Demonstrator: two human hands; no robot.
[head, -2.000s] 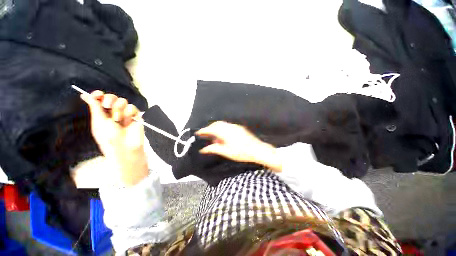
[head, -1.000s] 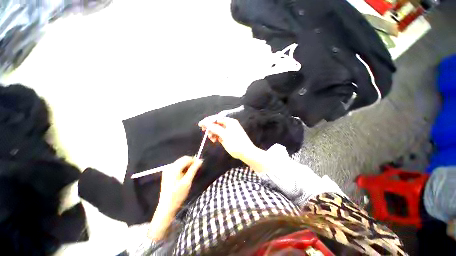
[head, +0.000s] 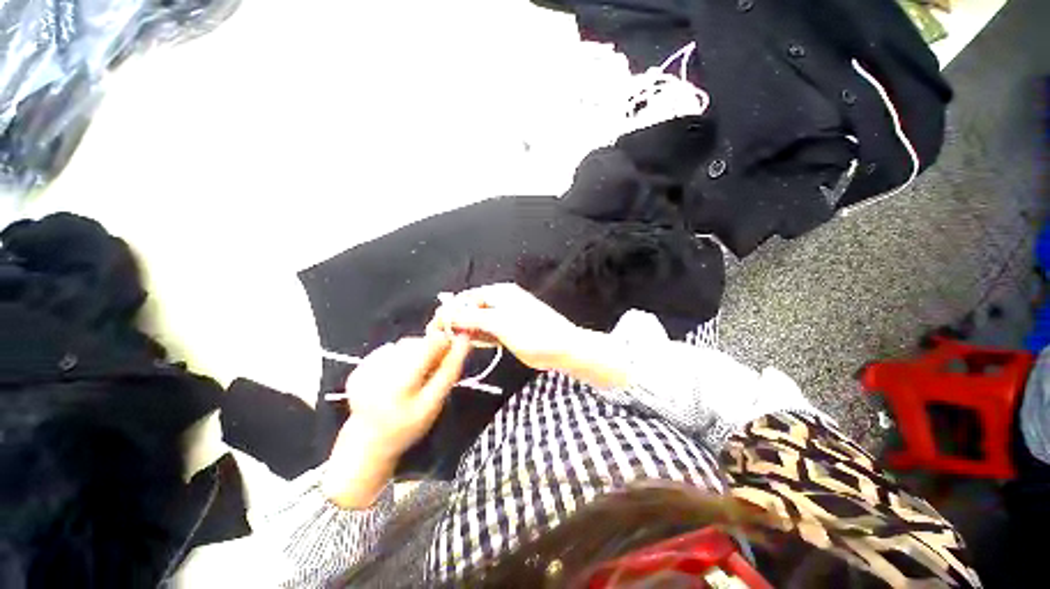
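Note:
A black garment [head: 507, 242] lies in front of me on the pale table and against my checked apron. My left hand [head: 397, 385] and my right hand [head: 507, 326] meet over it, fingertips close together. Both hold a white drawcord [head: 481, 371], which loops below my fingers. A cord length and a straight white end stick out to the left of my left hand, and another piece shows to its right. The exact grip is small and blurred.
A black garment pile [head: 794, 127] with buttons and a hanging cord lies at right, beside a white cord bundle [head: 668, 98]. More black garments [head: 69, 380] lie at left. Clear-bagged goods [head: 69, 58] are at far left. A red stool [head: 956, 403] and part of a person are at right.
My hands have come together at the cord, which now forms a loop under them. Earlier the left hand was held apart. The view has turned, bringing the stool in at right.

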